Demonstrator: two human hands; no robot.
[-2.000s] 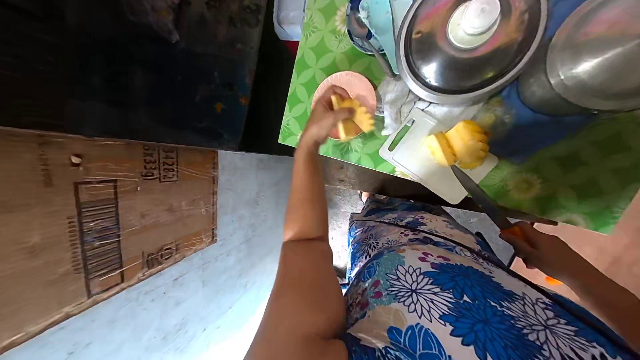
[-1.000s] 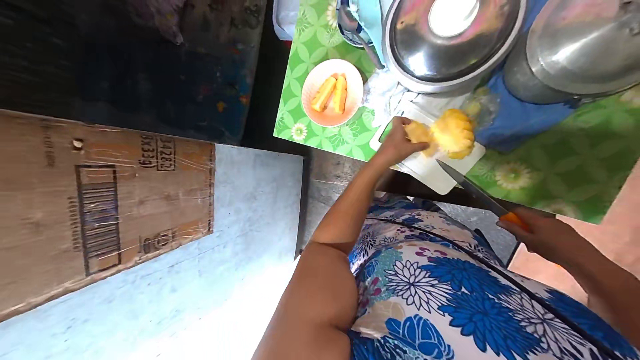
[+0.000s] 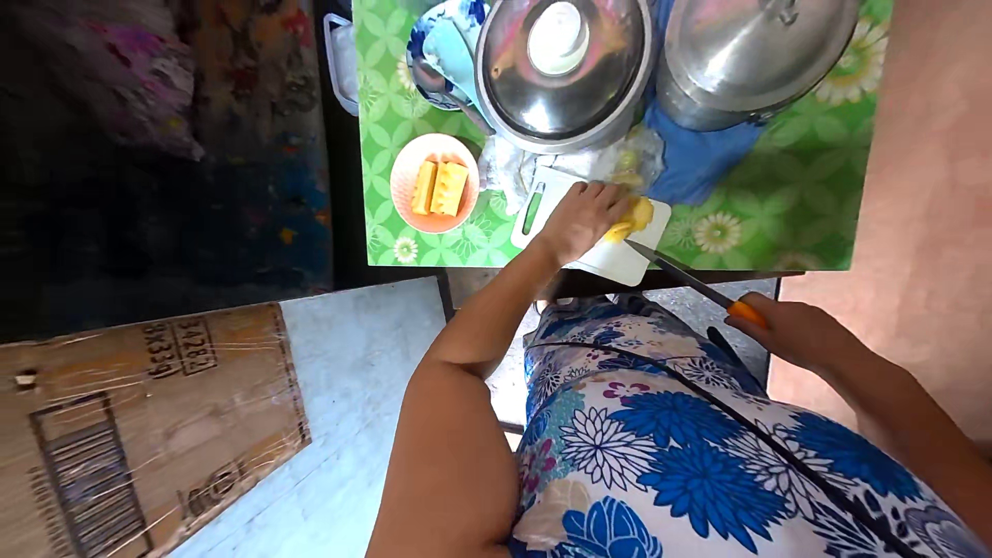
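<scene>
My left hand (image 3: 587,219) is closed over a yellow fruit piece, perhaps pineapple (image 3: 637,217), on a white cutting board (image 3: 620,263). My fingers hide part of the fruit. A kitchen knife (image 3: 682,277) with an orange handle is gripped in my right hand (image 3: 798,329); its blade tip lies at the near side of the fruit. Left of the board, two yellow fruit pieces (image 3: 448,188) lie in a pink and white bowl (image 3: 401,186).
Behind the board are a lidded metal pot (image 3: 500,85), a second metal pot (image 3: 721,62), a blue cloth (image 3: 686,159) and a crumpled plastic bag (image 3: 500,174). A patterned bowl (image 3: 418,46) holds a spoon. A cardboard box (image 3: 225,411) lies at the lower left.
My left hand held a fruit piece over the bowl two seconds ago, then moved right to the fruit on the board. Two pieces now show in the bowl. The knife has stayed in my right hand.
</scene>
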